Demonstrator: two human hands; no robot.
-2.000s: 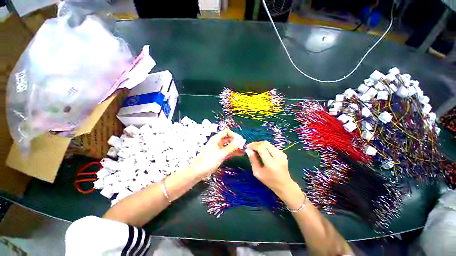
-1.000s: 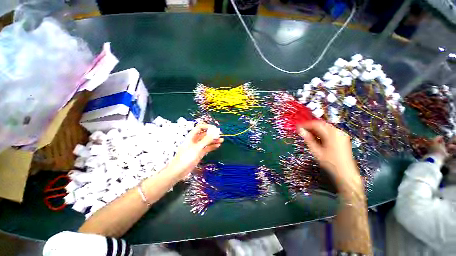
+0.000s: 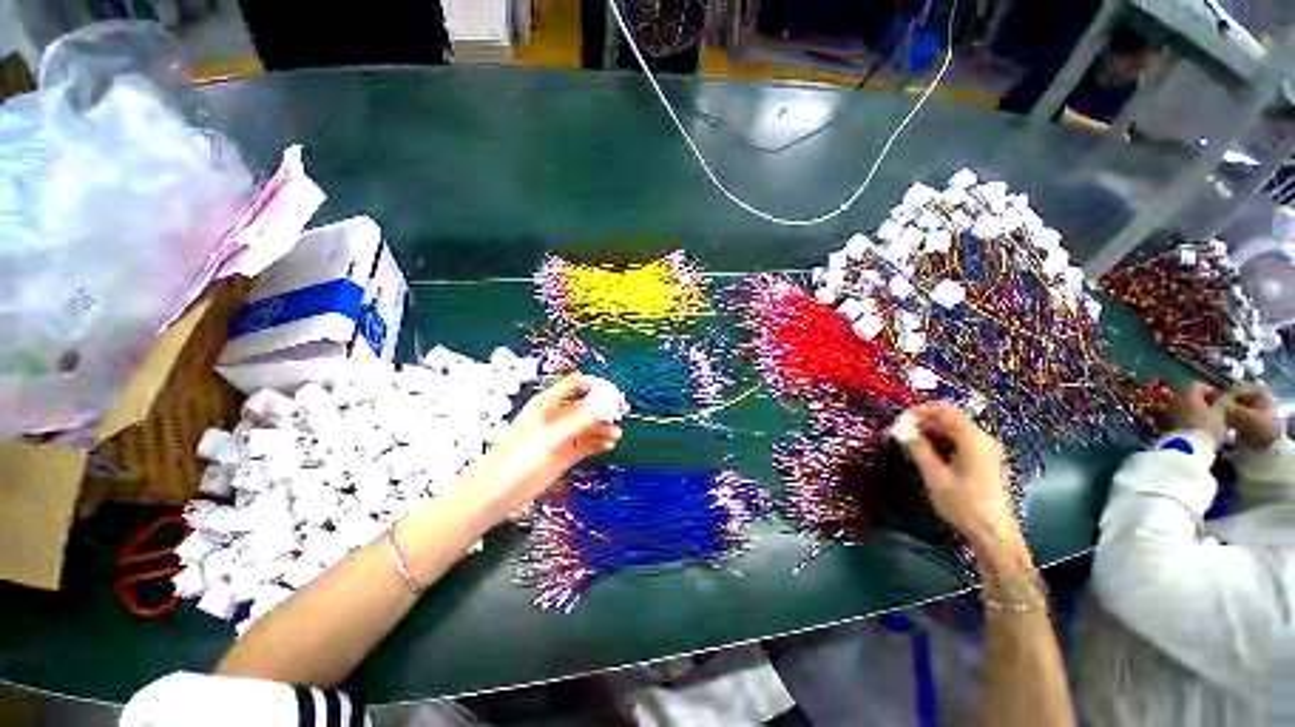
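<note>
My left hand holds a white connector housing between thumb and fingers, with a yellow wire running out of it to the right. My right hand is at the lower end of the red wires, above the black wires. Its thumb and fingertips are pinched together near a small pale spot; I cannot tell what they hold. The yellow wires, green wires and blue wires lie in bundles at the centre.
Loose housings are heaped at left, by a white box, red scissors, and an open carton with a plastic bag. Finished harnesses lie at right. Another person's hands are at far right. A white cable hangs behind.
My right hand left the left hand and moved right to the red wires, then slightly lower. My left hand still holds the housing with the yellow wire. The view has shifted right.
</note>
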